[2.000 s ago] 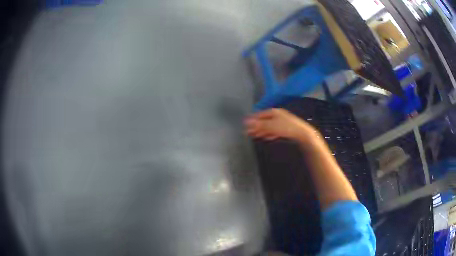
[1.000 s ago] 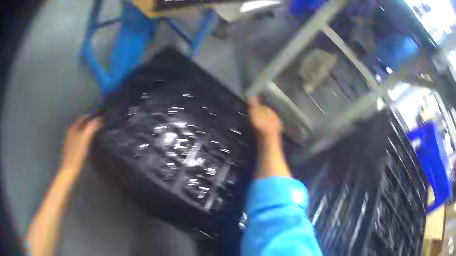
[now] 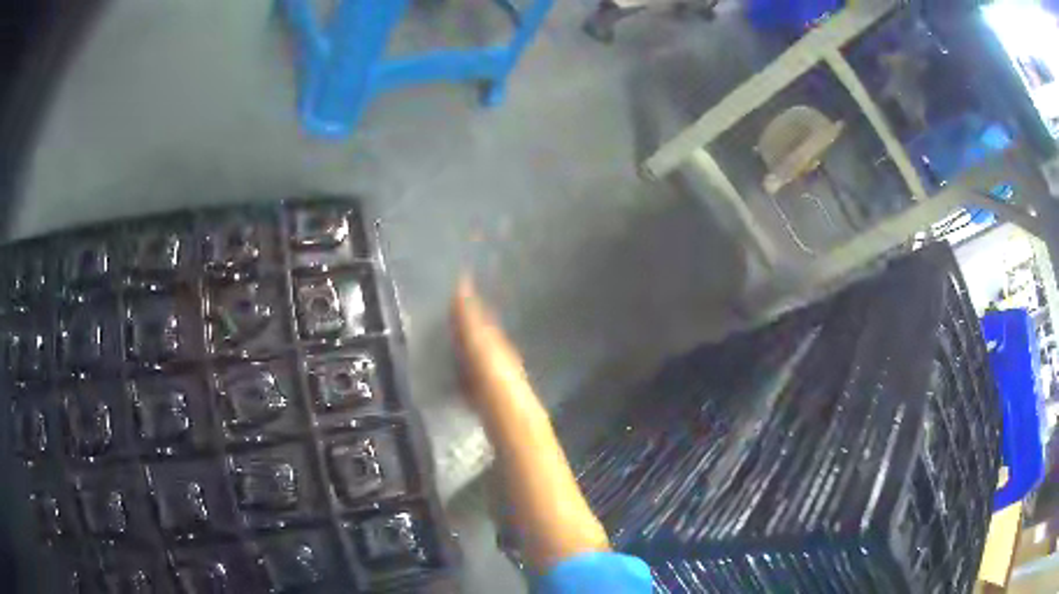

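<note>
A glossy black blister tray point(image 3: 209, 395) lies at the left, cut off by the left and lower edges. It has a grid of square pockets with squarish shapes in them; I cannot tell whether these are loose parts. My right hand point(image 3: 482, 348) is just right of the tray's right edge, apart from it, over the grey floor. It is blurred and seen nearly edge-on, with no object visible in it; its finger pose is unclear. My left hand is not in view. A thick ribbed stack of black trays point(image 3: 766, 441) stands at the lower right, tilted in the view.
Blue stool legs point(image 3: 348, 70) stand on the floor at the top left. A pale metal frame point(image 3: 766, 87) runs across the upper right, with a beige slotted object point(image 3: 799, 145) inside it. A blue bin point(image 3: 1018, 406) and brown cardboard point(image 3: 999, 545) are at the right edge.
My left hand has left the picture. The black tray block that was between both hands is gone from the centre; a pocketed tray now shows at the left. My right hand has moved left.
</note>
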